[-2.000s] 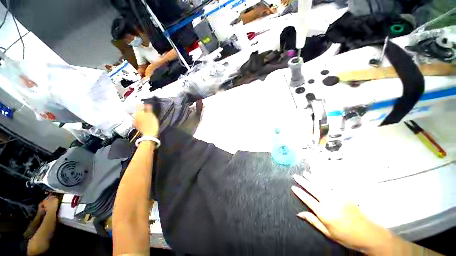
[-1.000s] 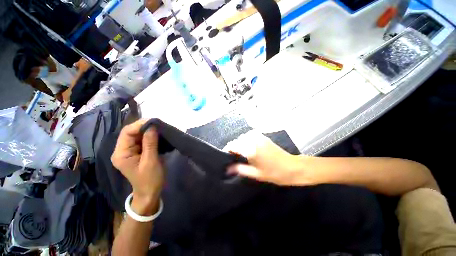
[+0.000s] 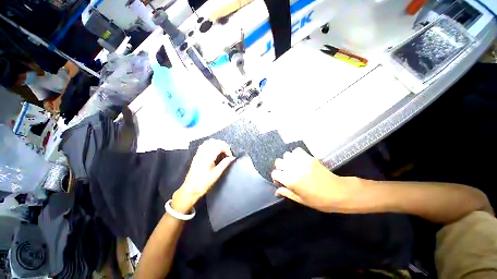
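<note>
A large dark grey garment panel [image 3: 245, 136] lies on the white machine table and hangs over my lap. A smaller, smoother grey piece [image 3: 240, 193] lies on it with a curved upper edge. My left hand [image 3: 210, 166] pinches the small piece at its upper left corner. My right hand [image 3: 299, 177] holds its right end with curled fingers, against the panel. Both hands are just in front of the presser foot and needle area [image 3: 246, 95]. The fingertips of my right hand are partly hidden by the hand itself.
A blue lamp-like paddle [image 3: 185, 113] stands left of the needle. Yellow and red snips [image 3: 346, 56] and a clear tray [image 3: 433, 52] lie right. A black strip [image 3: 279, 27] hangs over the machine head. Folded grey stacks [image 3: 87, 144] and plastic [image 3: 122, 82] are at left.
The cloth edge held up between my hands is lowered, and the small piece's smooth side now shows. My left hand has moved right, closer to my right hand. The view has shifted slightly.
</note>
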